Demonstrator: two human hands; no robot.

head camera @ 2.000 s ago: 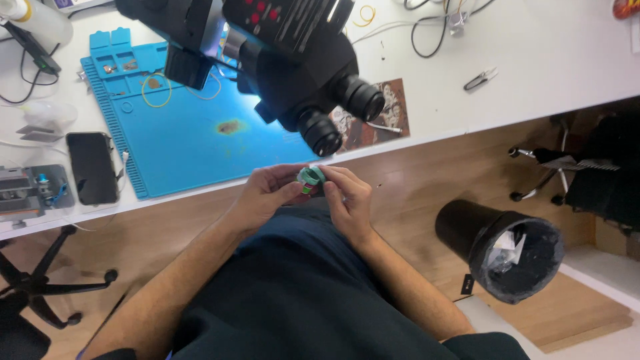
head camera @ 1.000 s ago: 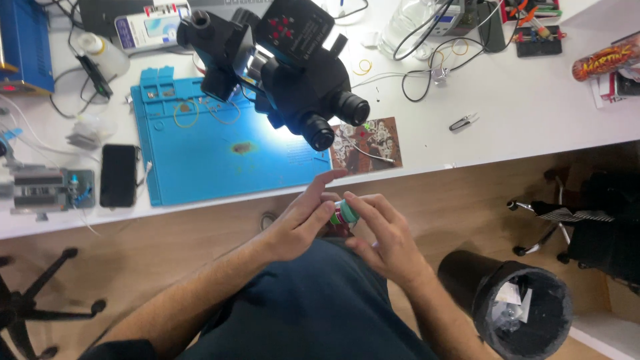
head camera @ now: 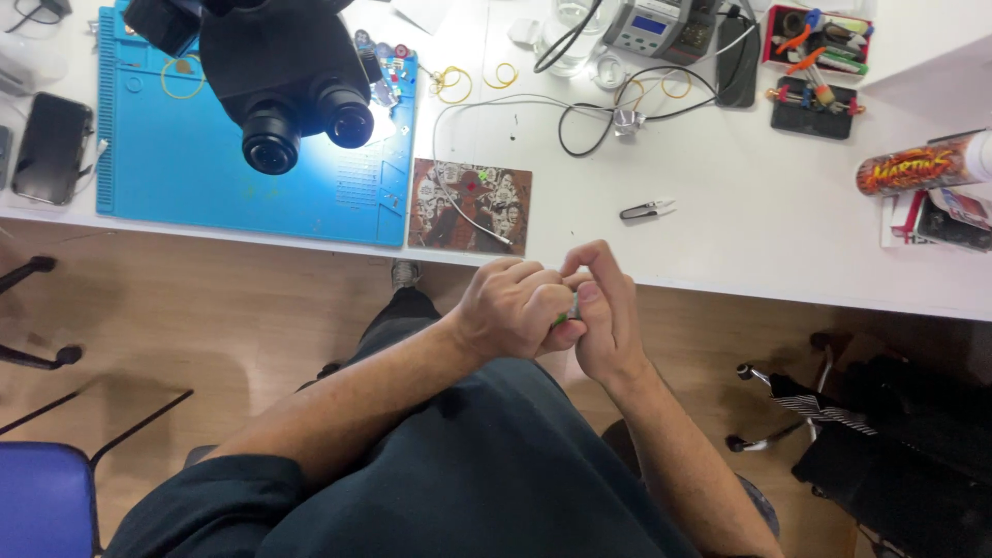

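My left hand (head camera: pixel 515 306) is closed around a small green and whitish object (head camera: pixel 572 308), most of which the fingers hide. Against its other side rest the thumb and fingers of my right hand (head camera: pixel 608 314), with the index finger bent and raised. Both hands meet just off the front edge of the white table (head camera: pixel 697 263), above my lap. What the small object is, I cannot tell. Nearest on the table lie a brown illustrated mat (head camera: pixel 470 205) with a white cable end (head camera: pixel 504 239) on it, and a pair of thread snips (head camera: pixel 648 209).
A black microscope (head camera: pixel 287 70) stands over a blue silicone work mat (head camera: pixel 232 194). A smartphone (head camera: pixel 53 147) lies at the left. Behind are cables (head camera: pixel 589 147) and a soldering station (head camera: pixel 647 27); a printed canister (head camera: pixel 922 164) lies right. Chairs (head camera: pixel 43 496) stand below.
My hands have come closer together around the small object, which is more covered now. The view has swung right and nearer the table; the waste bin is out of view.
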